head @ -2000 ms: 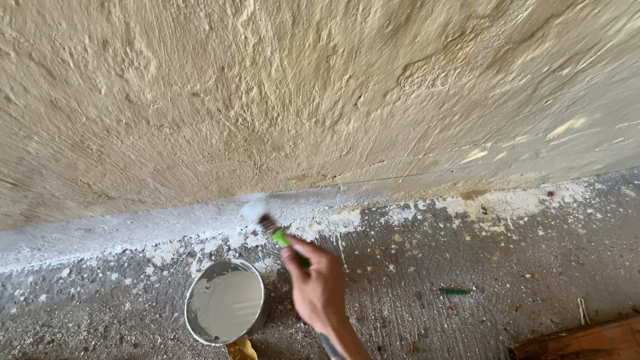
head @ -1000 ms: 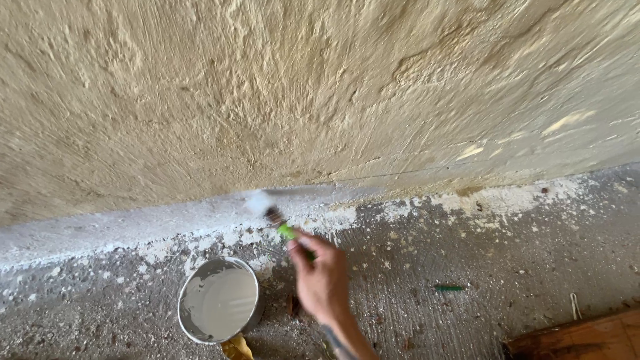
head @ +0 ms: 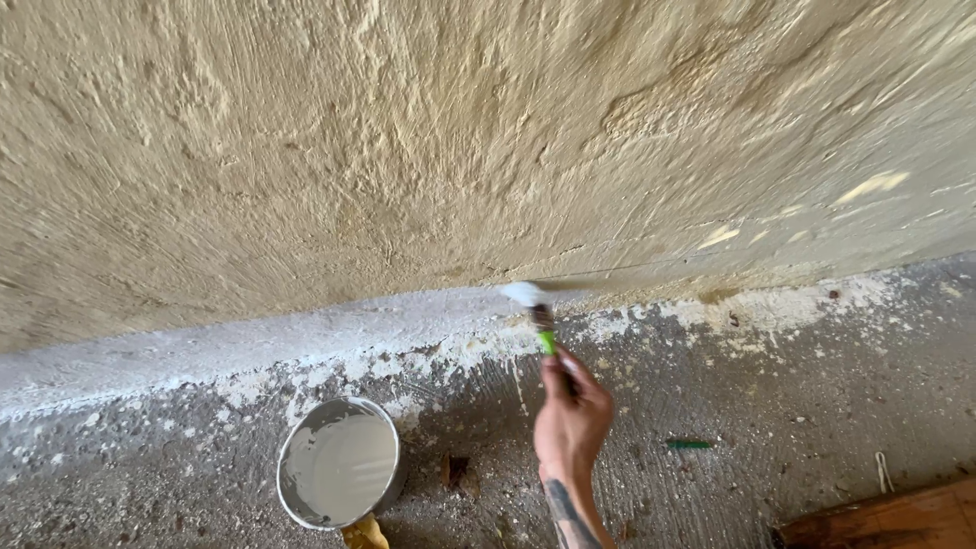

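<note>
My right hand grips the green handle of a paintbrush. White paint covers the bristles, which lie against the foot of a rough beige plastered wall. A pale painted band runs along the base of that wall, from the left edge up to the brush. Left of my hand, a round metal can of pale paint stands on the concrete floor. My left hand is out of view.
White paint spatters mark the concrete floor along the wall. A small green object lies right of my hand. A brown wooden board fills the lower right corner. Dry leaves lie by the can.
My right hand has moved to the right along the wall base with the brush, and the pale band now reaches farther right. The can stands where it was.
</note>
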